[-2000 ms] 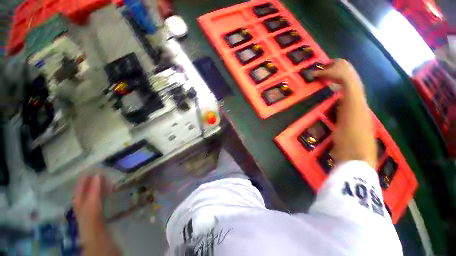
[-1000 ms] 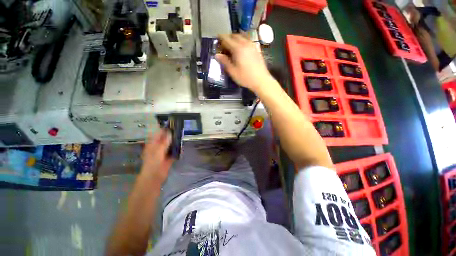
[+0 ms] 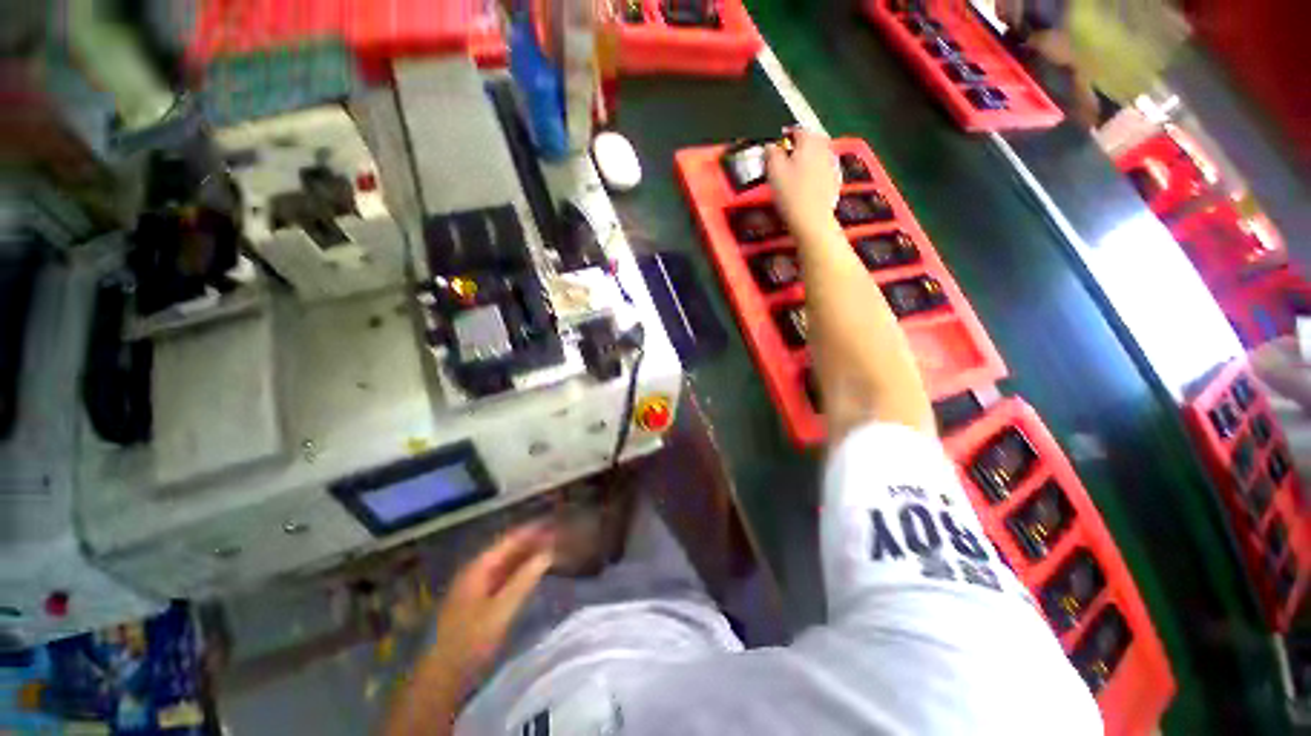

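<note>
My right hand [image 3: 808,180] is at the far-left pocket of the red tray [image 3: 801,417], its fingers closed on the end of a phone unit [image 3: 746,164] at that pocket. Whether the unit is fully seated cannot be told. Other dark units lie in this tray; one pocket at its near right is empty. Another phone unit [image 3: 482,332] sits in the right black fixture [image 3: 496,377] of the twin-station machine. My left hand [image 3: 493,592] is blurred and holds nothing visible, fingers slightly apart, in front of the machine.
A second red tray [image 3: 1150,676] with units adjoins the near end. The machine has a lit screen [image 3: 413,492] and a red emergency stop [image 3: 654,414]. A dark flat pad [image 3: 682,305] and white round cap [image 3: 617,160] lie between machine and tray. Another person's arm [image 3: 1081,104] shows at the far right.
My right hand has moved from the right fixture to the tray, where the formerly empty far-left pocket now has a unit. My left hand no longer holds the dark unit. The view has turned.
</note>
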